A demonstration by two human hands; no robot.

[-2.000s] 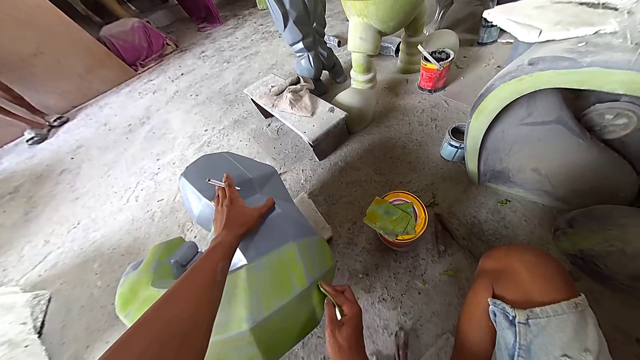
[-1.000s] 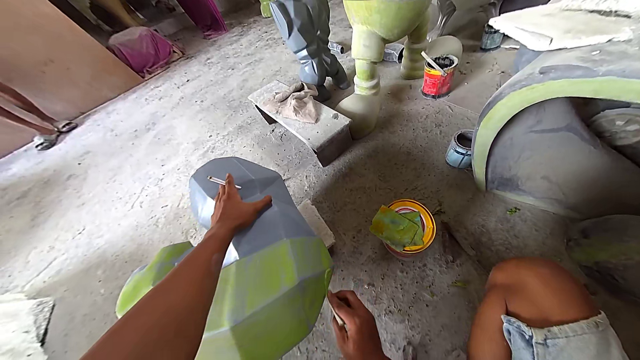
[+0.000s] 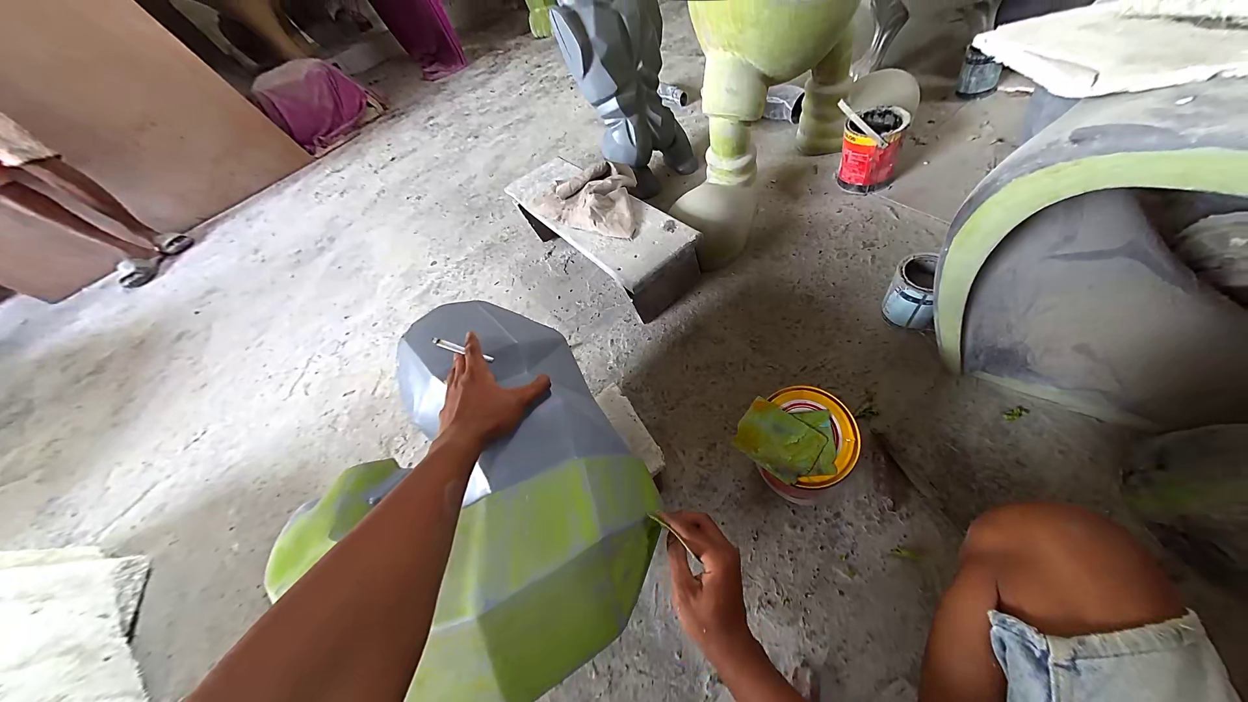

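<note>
A faceted sculpture part, grey at its far end and green nearer me, lies before me. Across its grey top my left hand rests with fingers spread, a thin white stick between or under the fingers. My right hand pinches a thin, flat piece, its kind unclear, whose tip meets the green right edge of the part. A second green lobe shows left of my forearm. Right of the part stands a yellow-rimmed can with green-stained sheets on top.
A low bench holds a crumpled cloth. Behind it stand grey and green figures. A red paint can, a blue-grey can and a large curved sculpture are at the right. A person's legs show at far left.
My right hand has shifted slightly about the part's green right edge, still pinching the thin piece. My left hand stays on the grey top.
</note>
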